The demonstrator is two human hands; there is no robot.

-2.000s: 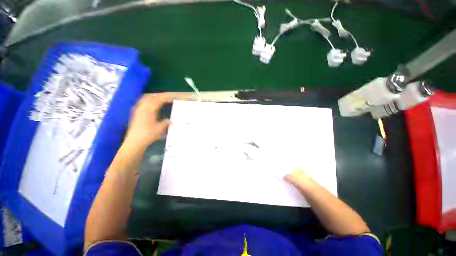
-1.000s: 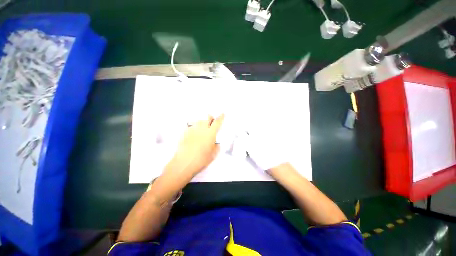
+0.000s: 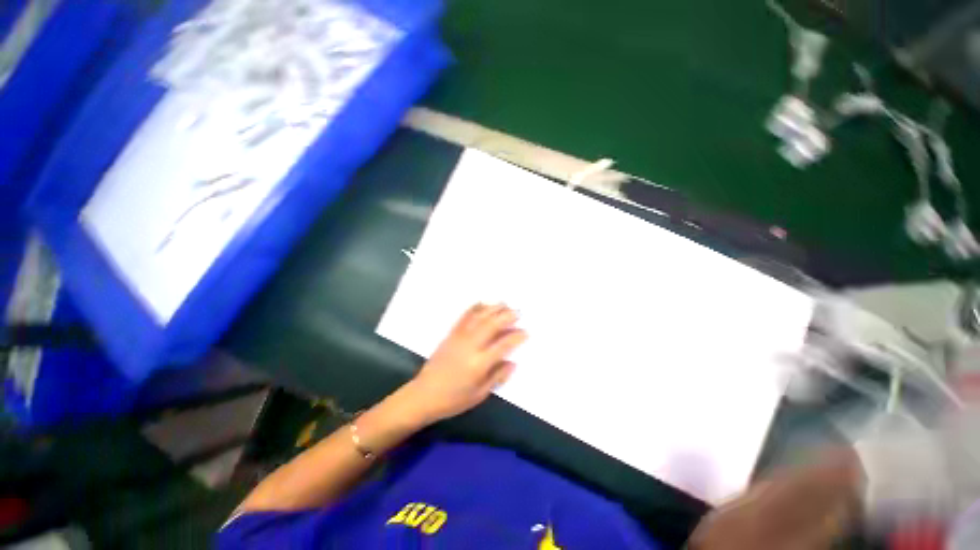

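The white sheet (image 3: 613, 322) lies tilted on the dark green bench. My bare left hand (image 3: 478, 355), with a bracelet at the wrist, rests over its lower left part, fingers loosely bent and apart, holding nothing visible. My right arm is a brown blur at the lower right. The whitish blur beyond it seems to be my gloved right hand (image 3: 894, 457); its fingers cannot be made out. Blurred white cords (image 3: 849, 355) show above it, over the sheet's right edge; whether the hand holds them cannot be told.
The blue bin (image 3: 376, 140) at upper left holds heaped white adapters and cords on a white liner. More blue bins stand behind it. Adapters (image 3: 798, 131) with cords lie on the green conveyor belt (image 3: 623, 86). A small white cord end (image 3: 589, 173) lies at the sheet's top edge.
The view has turned and swung left. My hands have parted: the left rests alone on the sheet, the right has moved off to the right. Blurred cords now show at the sheet's right edge.
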